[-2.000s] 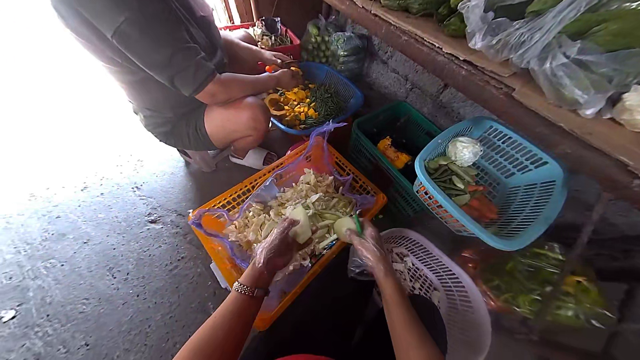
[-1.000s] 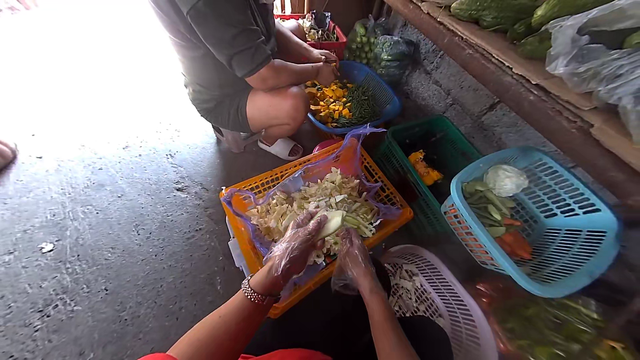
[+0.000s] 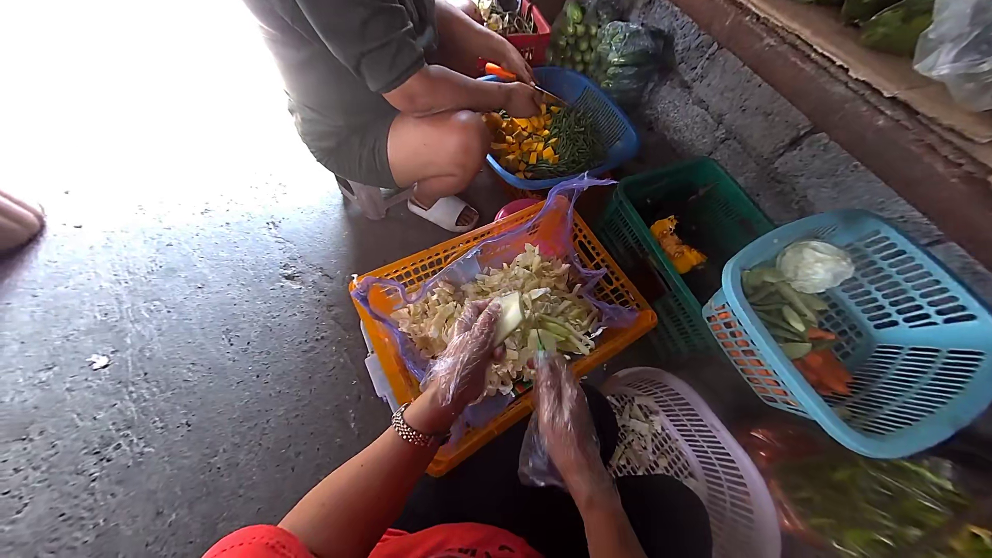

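Observation:
In a clear plastic glove, my left hand (image 3: 468, 353) holds a pale green piece of peeled vegetable (image 3: 509, 316) above an orange plastic crate (image 3: 457, 457). The crate is lined with purple netting (image 3: 473, 252) and holds a heap of pale cut vegetable pieces (image 3: 434, 322). My right hand (image 3: 559, 399), also gloved, is closed around a tool with a green part showing (image 3: 541, 347), likely a knife; most of it is hidden. Its tip end points at the heap, beside a small pale piece.
Across from me a person (image 3: 434, 116) cuts over a blue basket (image 3: 629, 151) of orange cubes and green beans. On the right stand a green crate (image 3: 686, 182), a light-blue basket (image 3: 914, 364) with vegetables, and a white basket (image 3: 744, 473). A stone wall (image 3: 728, 108) runs behind.
Two seconds ago my hands held a larger pale piece and a pale round-ended piece apart; now the left holds one piece and the hands have come closer together. The view has shifted.

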